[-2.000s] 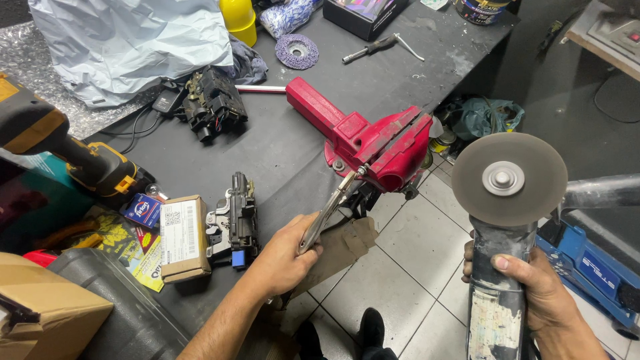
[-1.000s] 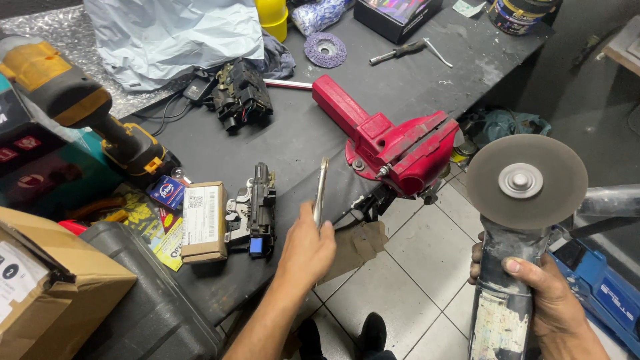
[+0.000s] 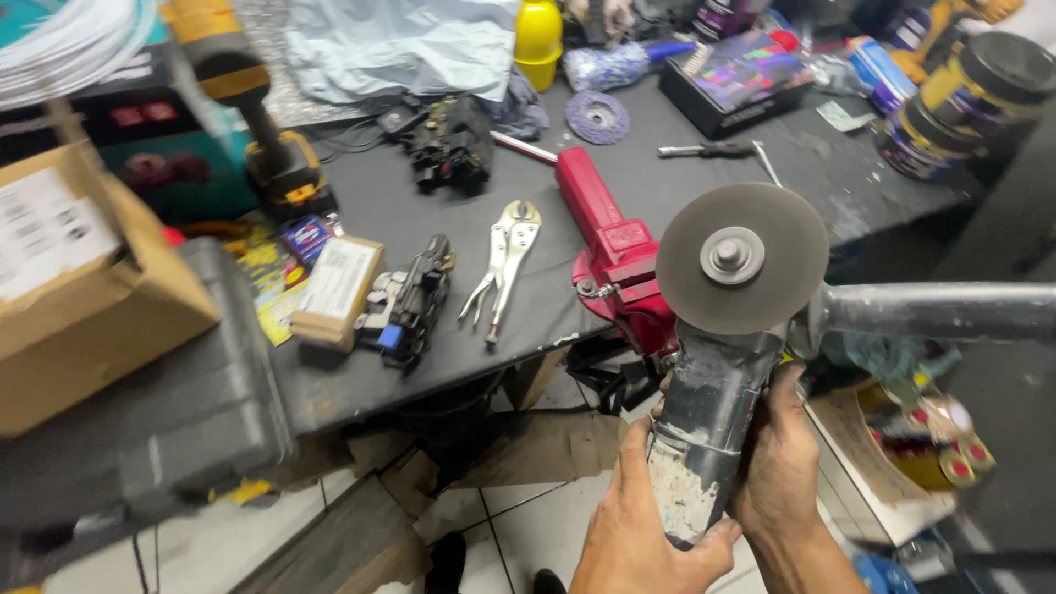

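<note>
An angle grinder (image 3: pixel 709 412) with a flat grey disc (image 3: pixel 742 257) facing up is held between both my hands. My left hand (image 3: pixel 648 520) wraps the lower left of its worn, paint-chipped body. On the body's right side is my right hand (image 3: pixel 784 470), thumb upward. The grinder's side handle (image 3: pixel 940 309) sticks out to the right, untouched. Behind the disc, a red bench vise (image 3: pixel 623 256) is partly hidden. Locking pliers (image 3: pixel 503 268) lie on the dark workbench left of the vise, beside a black mechanism with a blue part (image 3: pixel 417 301).
At the left are an open cardboard box (image 3: pixel 91 280), a dark case (image 3: pixel 198 396) and a yellow-black cordless power tool (image 3: pixel 247 99). A purple abrasive disc (image 3: pixel 597 117) and a socket tool (image 3: pixel 709 150) lie farther back. Cardboard pieces (image 3: pixel 536 454) are below the bench edge.
The locking pliers, earlier in my left hand, now lie on the bench. My left hand has moved right onto the grinder. The view has shifted.
</note>
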